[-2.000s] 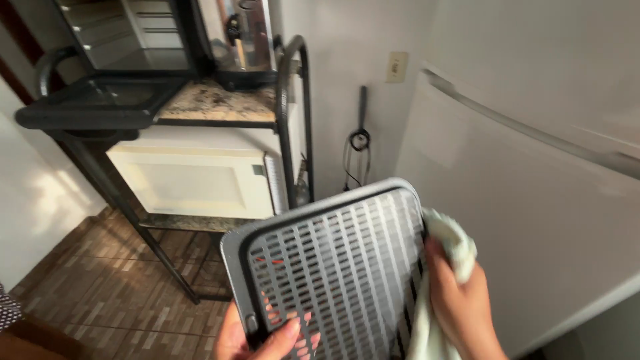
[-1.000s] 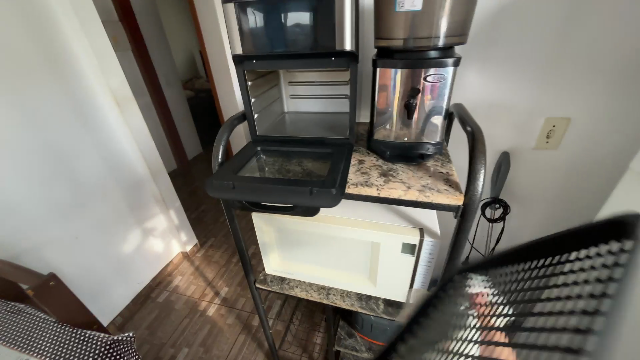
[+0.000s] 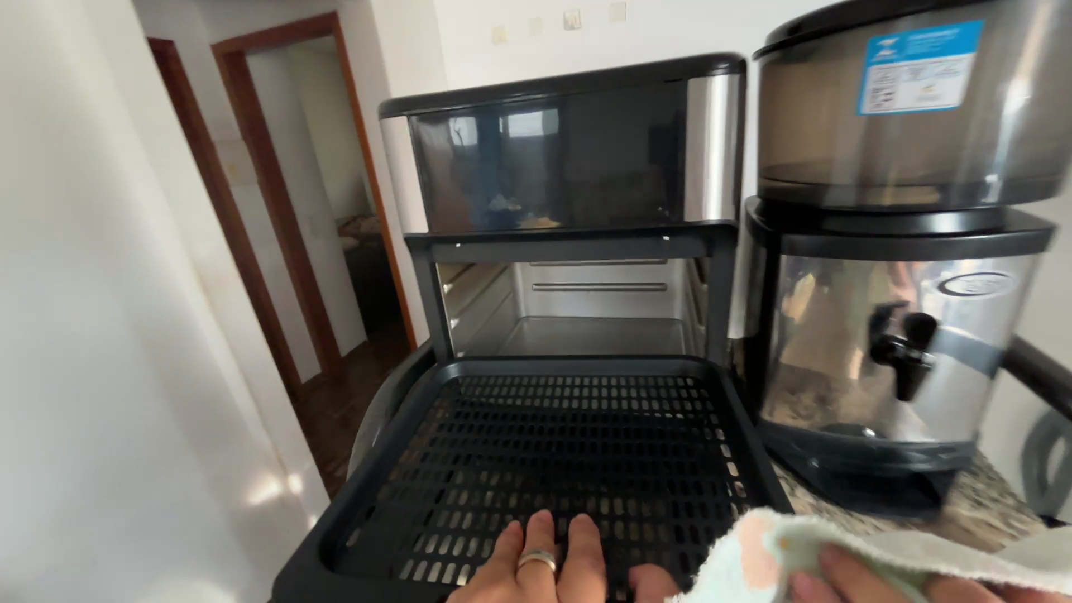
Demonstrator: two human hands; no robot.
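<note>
A black perforated air fryer tray [image 3: 578, 452] lies level in front of the open cavity of a countertop air fryer oven [image 3: 553, 159]. My left hand [image 3: 544, 565], with a ring on one finger, is at the tray's near part, fingertips over the slots; its palm is out of frame. At the lower right my right hand [image 3: 863, 578] holds a pale patterned cloth [image 3: 770, 553] beside the tray's near right corner. Whether the right hand also touches the tray is hidden by the cloth. The oven's lowered door is mostly covered by the tray.
A water dispenser [image 3: 896, 352] with a black tap stands close to the oven's right side on a granite-look shelf [image 3: 992, 502]. The stand's dark tubular rail [image 3: 1038, 373] is at the far right. A white wall or panel [image 3: 151, 335] rises at left, with wooden doorframes [image 3: 285, 201] behind.
The tray, tilted up near the refrigerator two seconds ago, now lies level before the oven's opening. The view has moved left and much closer to the oven.
</note>
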